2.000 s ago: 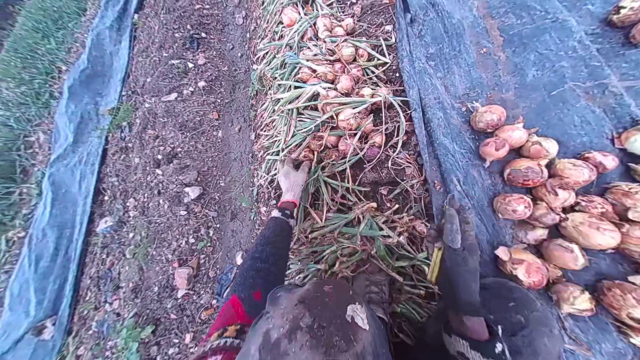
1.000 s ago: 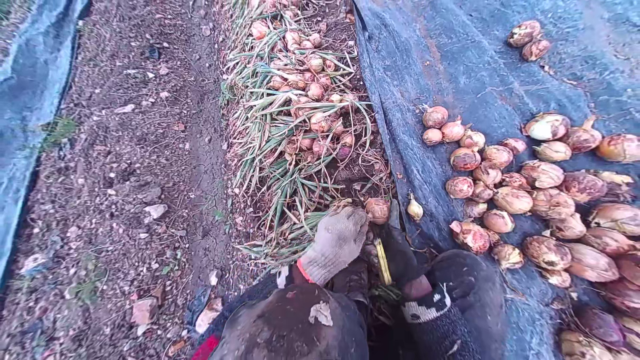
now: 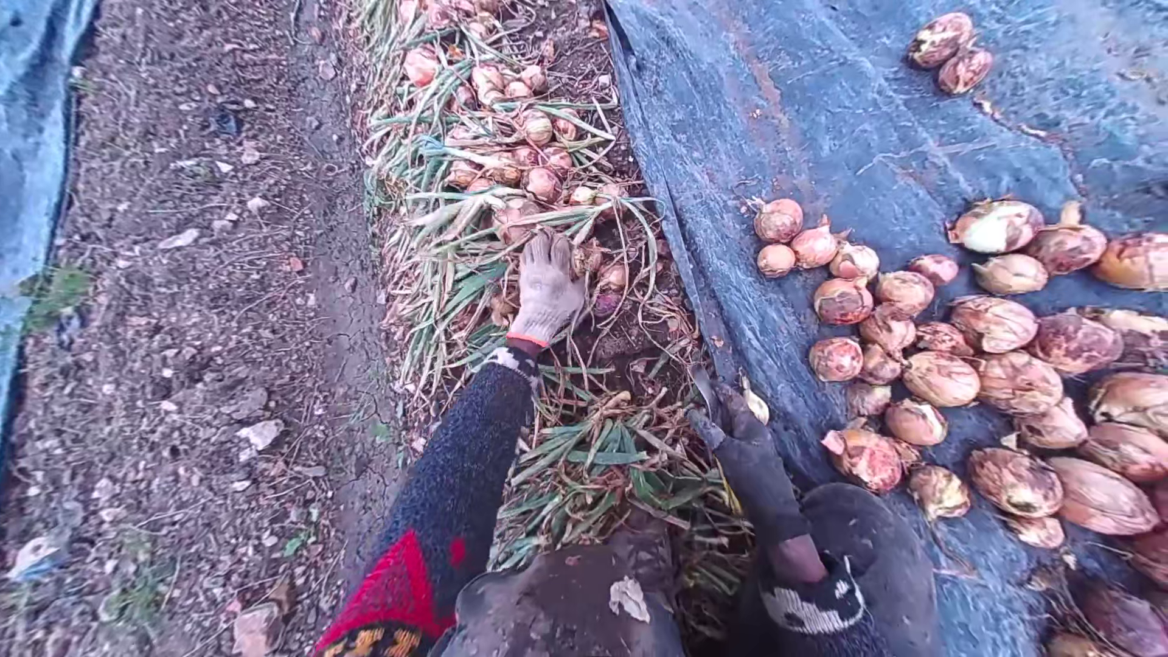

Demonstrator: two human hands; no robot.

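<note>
My left hand, in a pale knitted glove, reaches over the row of pulled onions with long green and dry leaves. Its fingers touch the onions there, and whether they grip one is hidden. Down to the right, my right hand wears a dark glove and holds a knife; the blade points forward, and a bit of yellow shows beside the hand. Cut onion leaves lie heaped between my arms. One small pale onion rests just beyond the right hand.
Many onions without leaves lie on blue ground sheeting at the right, with a pair farther up. Bare stony soil runs along the left, edged by another blue sheet. My knees are at the bottom.
My left hand has moved forward from beside my right hand to the onion row. The onion seen between the hands one second ago no longer shows there.
</note>
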